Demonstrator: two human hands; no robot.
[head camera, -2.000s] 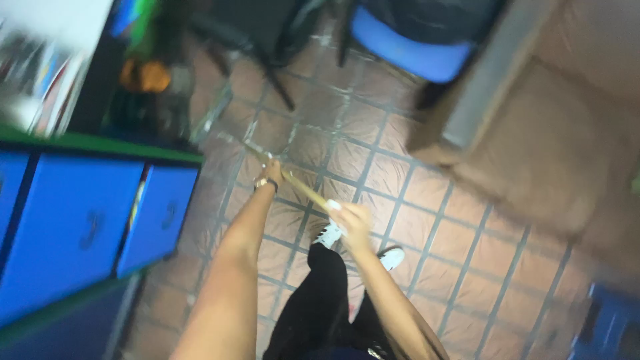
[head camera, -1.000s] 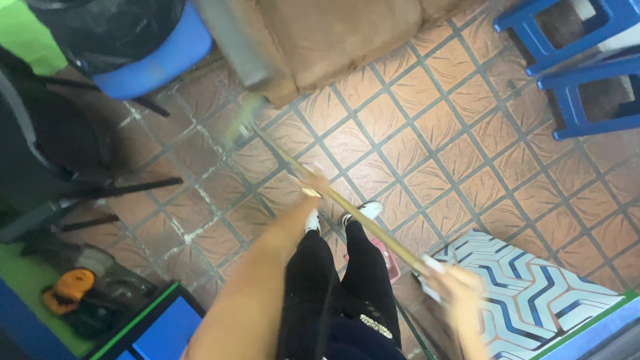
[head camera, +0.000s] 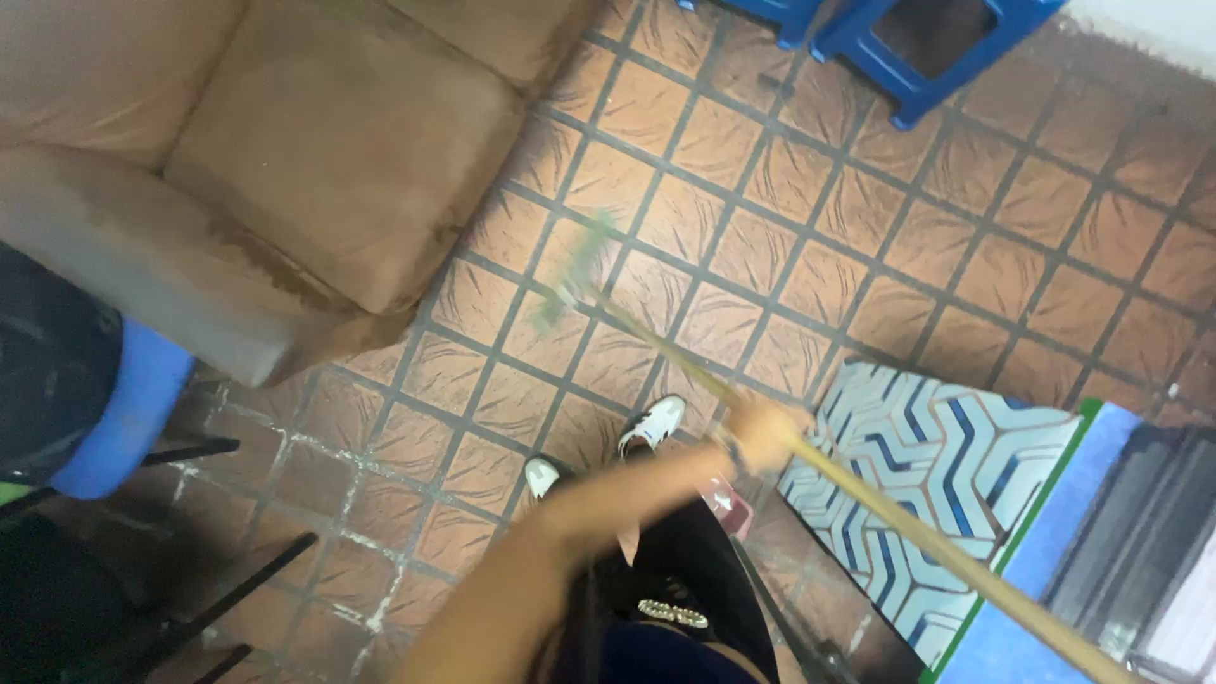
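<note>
My left hand (head camera: 765, 432) is closed around the yellowish handle of a broom (head camera: 883, 499), partway along its length. The handle slants from the lower right edge of the view up to a blurred greenish broom head (head camera: 573, 275), which is over the floor tiles between the brown couch and my white shoes (head camera: 652, 424). A bracelet circles my left wrist. My right hand is out of view, and so is the upper end of the handle.
A brown couch (head camera: 342, 152) fills the upper left. Blue plastic stools (head camera: 917, 57) stand at the top. Lower right is a panel with a blue and white geometric pattern (head camera: 912, 465). A pink object (head camera: 730, 508) lies near my feet. Dark chair legs (head camera: 237, 584) reach in at lower left.
The view has turned strongly. The broom head, beside the end of the couch arm a second ago, is now over tiles off the couch's seat front. My right hand has left the view.
</note>
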